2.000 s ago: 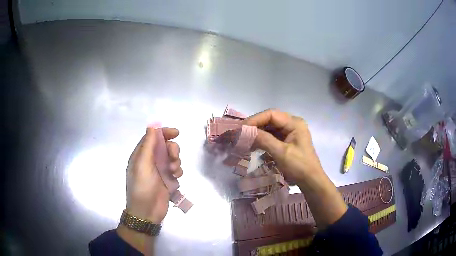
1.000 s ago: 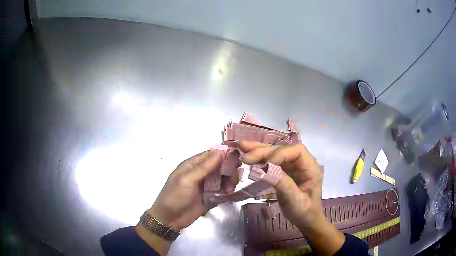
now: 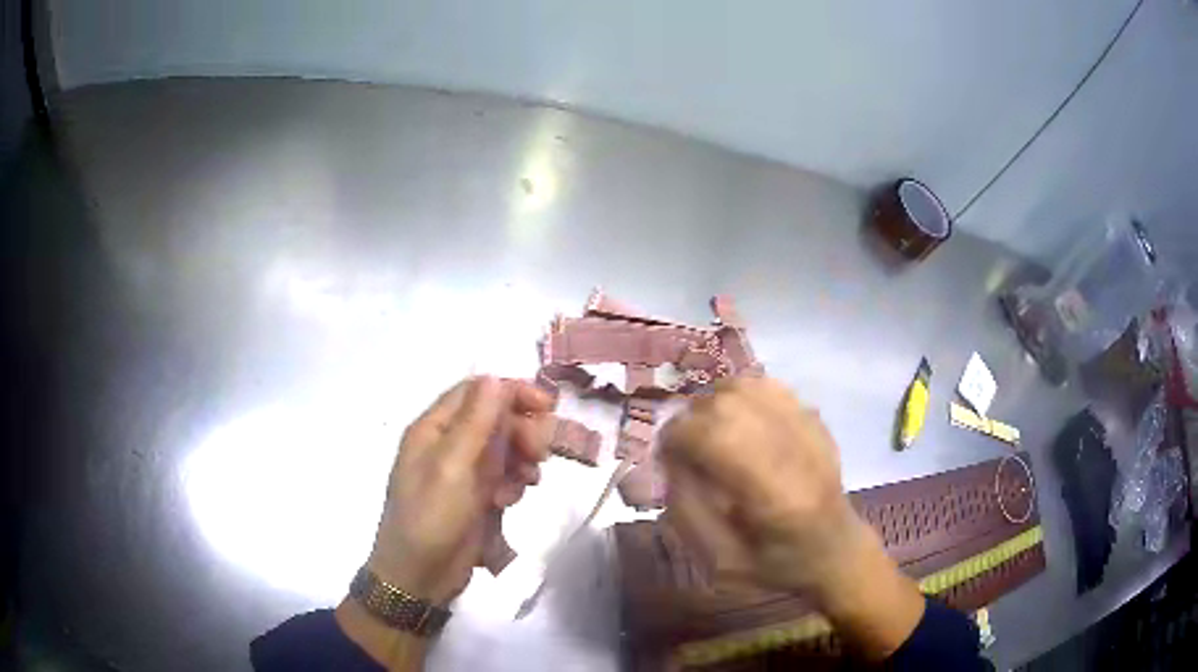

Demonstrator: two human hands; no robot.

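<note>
A tangled pile of pink straps (image 3: 628, 344) lies on the steel bench in front of me. My left hand (image 3: 463, 460) is left of the pile, fingers curled around a pink strap whose end (image 3: 495, 545) hangs below the palm. My right hand (image 3: 749, 479) is blurred and closed at the pile's right side, over the slotted board (image 3: 926, 516); what its fingers hold cannot be made out. A thin strip runs down between the hands.
A yellow strip (image 3: 985, 565) runs along the board, with a thin ring (image 3: 1014, 488) at its end. A yellow utility knife (image 3: 913, 404), white card (image 3: 976, 385), amber tape roll (image 3: 912, 218), black bundle (image 3: 1087, 492) and clear plastic bags (image 3: 1148, 479) lie to the right.
My hands met over the pile one second ago and are now apart. The loop of strap that was around my right fingers no longer shows clearly. The camera view has shifted slightly.
</note>
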